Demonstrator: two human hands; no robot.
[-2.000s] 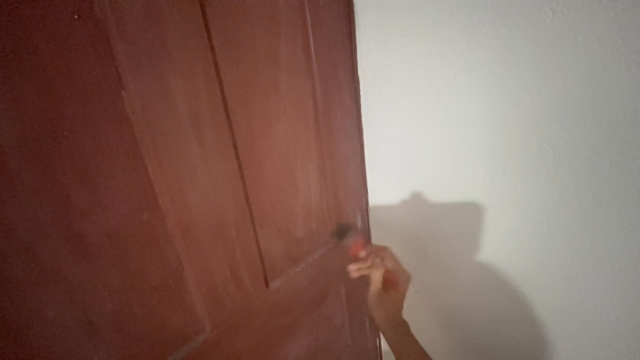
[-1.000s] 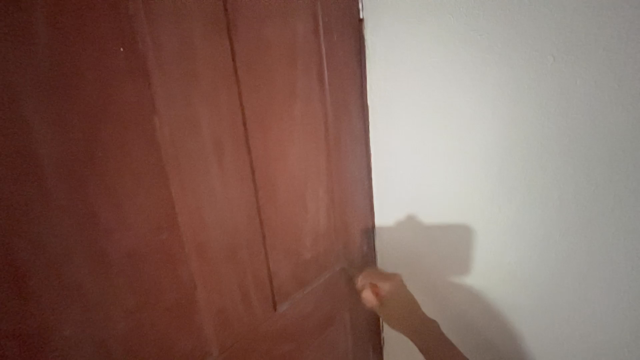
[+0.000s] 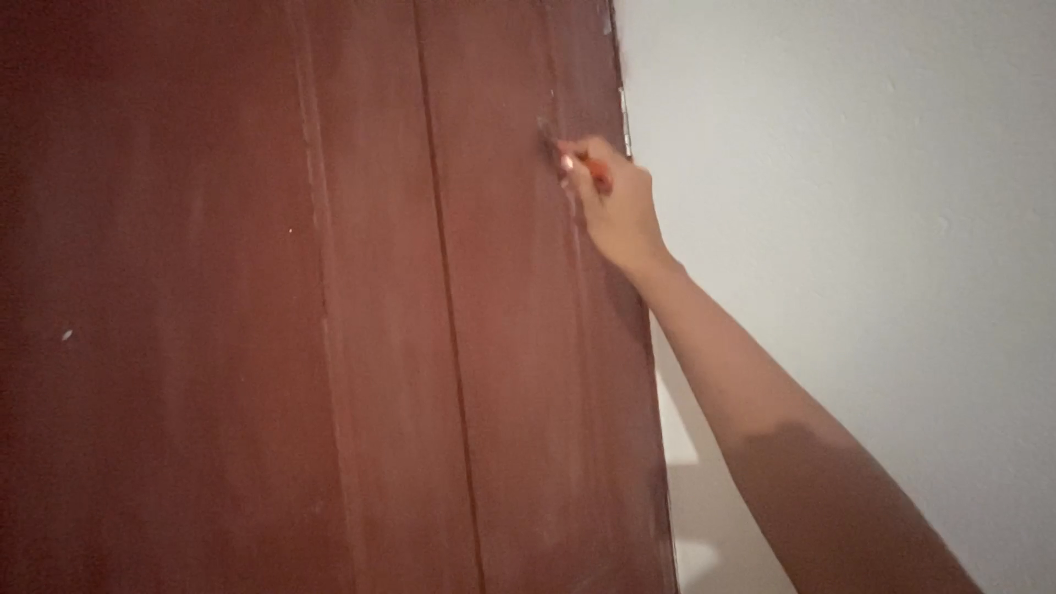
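My right hand (image 3: pixel 615 198) is closed around the reddish-orange handle of a small brush (image 3: pixel 598 171), which looks like a paintbrush. Its dark, blurred tip points up and left against a reddish-brown panelled door (image 3: pixel 379 313), close to the moulding near the door's right side. Whether the tip touches the surface is hard to tell. The forearm reaches in from the lower right. My left hand is out of view.
An off-white wall (image 3: pixel 858 181) meets the door's right edge, where small pale chips show. A dark vertical groove (image 3: pixel 450 305) runs down the door. Shadows fall on the wall below the arm.
My right hand has moved up along the door's right side from near the panel's lower corner, still with the brush. The view has shifted upward.
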